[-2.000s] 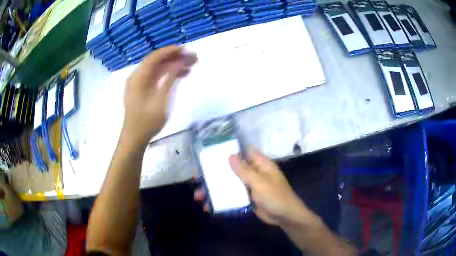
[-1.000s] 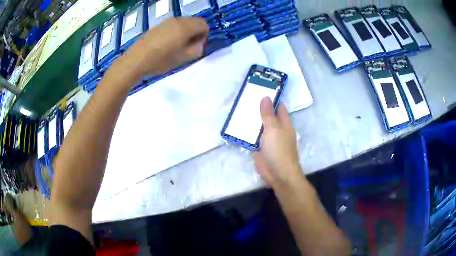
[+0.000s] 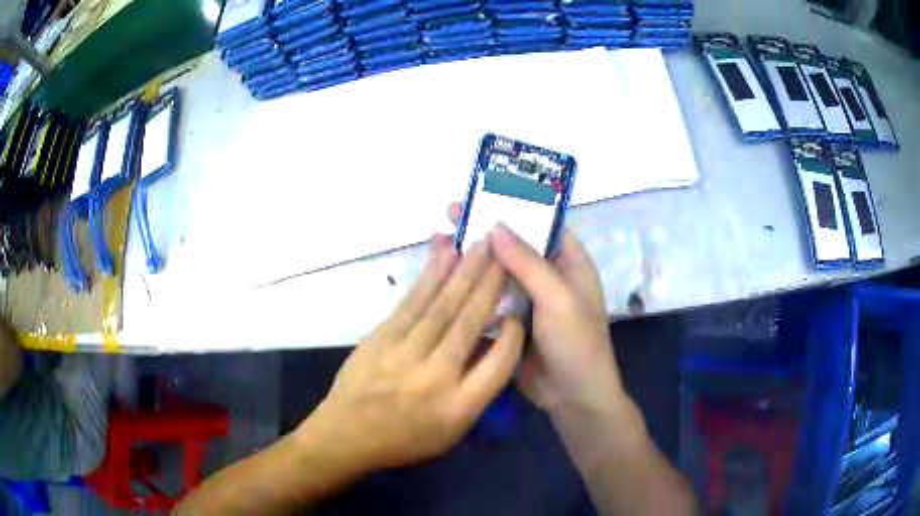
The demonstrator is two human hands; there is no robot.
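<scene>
A phone mid-frame unit (image 3: 522, 187) is held upright over the bench's front edge, its green strip and small metallic parts at the top and its white inner area facing me. My right hand (image 3: 567, 328) grips it from the right and below, thumb on the white area. My left hand (image 3: 414, 368) lies over the unit's lower part with its fingers extended. The fingers hide the lower half. A small shiny patch shows between the hands; I cannot tell what it is, or whether my left fingers pinch anything.
White paper sheets (image 3: 404, 151) lie on the pale bench (image 3: 706, 227). Blue-edged stacked units (image 3: 444, 35) stand behind. Units with black pads (image 3: 822, 202) lie at right. Units with blue tails (image 3: 156, 136) are at left, near a seated person (image 3: 50, 423). A blue bin (image 3: 822, 393) and red stools are below.
My left hand has come down from the stacks onto the unit. The unit and my right hand are now more upright, and my left fingers cover the unit's lower half.
</scene>
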